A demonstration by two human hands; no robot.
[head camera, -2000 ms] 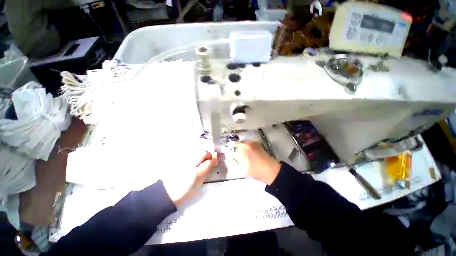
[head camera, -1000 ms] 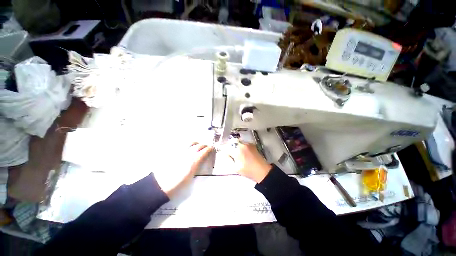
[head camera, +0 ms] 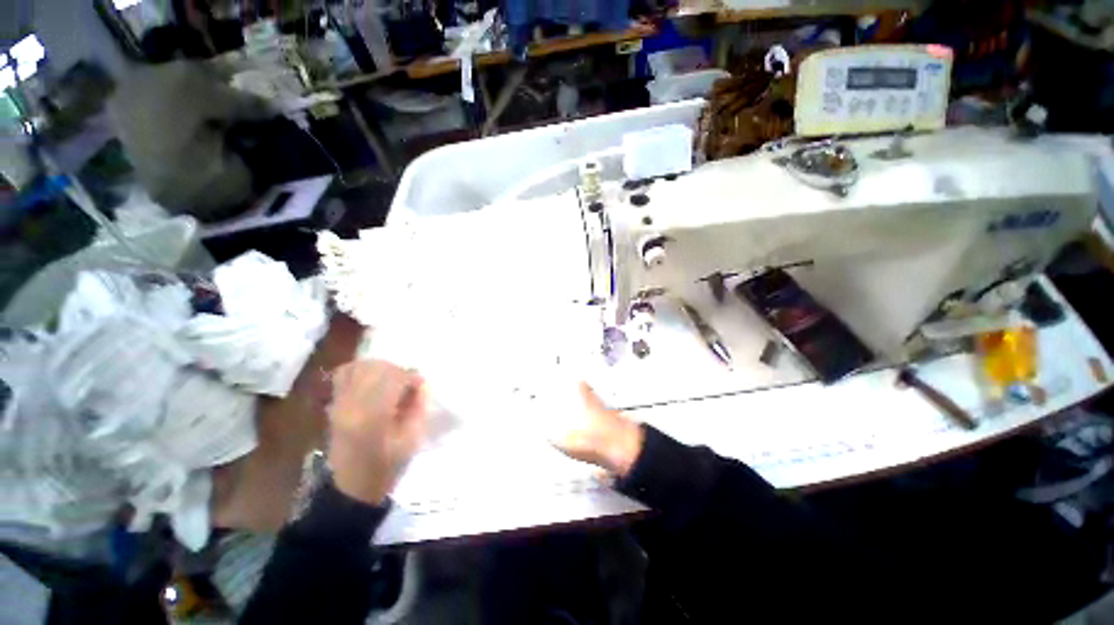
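Note:
White fabric [head camera: 489,317] lies on the sewing table left of the needle area, so overexposed that its edges merge with the table. My left hand [head camera: 373,421] is at the left part of the table, blurred, fingers curled; whether it holds fabric cannot be told. My right hand [head camera: 595,430] rests low over the white area in front of the presser foot [head camera: 615,342], thumb up; its fingertips are lost in glare. The cream sewing machine [head camera: 855,202] stands at the right.
A phone [head camera: 803,324], a slim metal tool [head camera: 705,332], a brown-handled stick [head camera: 938,398] and an orange packet [head camera: 1008,357] lie at right. White bundles [head camera: 147,379] are heaped at left. A white bin [head camera: 489,165] stands behind. A person [head camera: 183,134] sits at rear left.
My left hand has moved left, away from the needle. My right hand has moved off the presser foot toward the front. The view has shifted left and shows more of the room.

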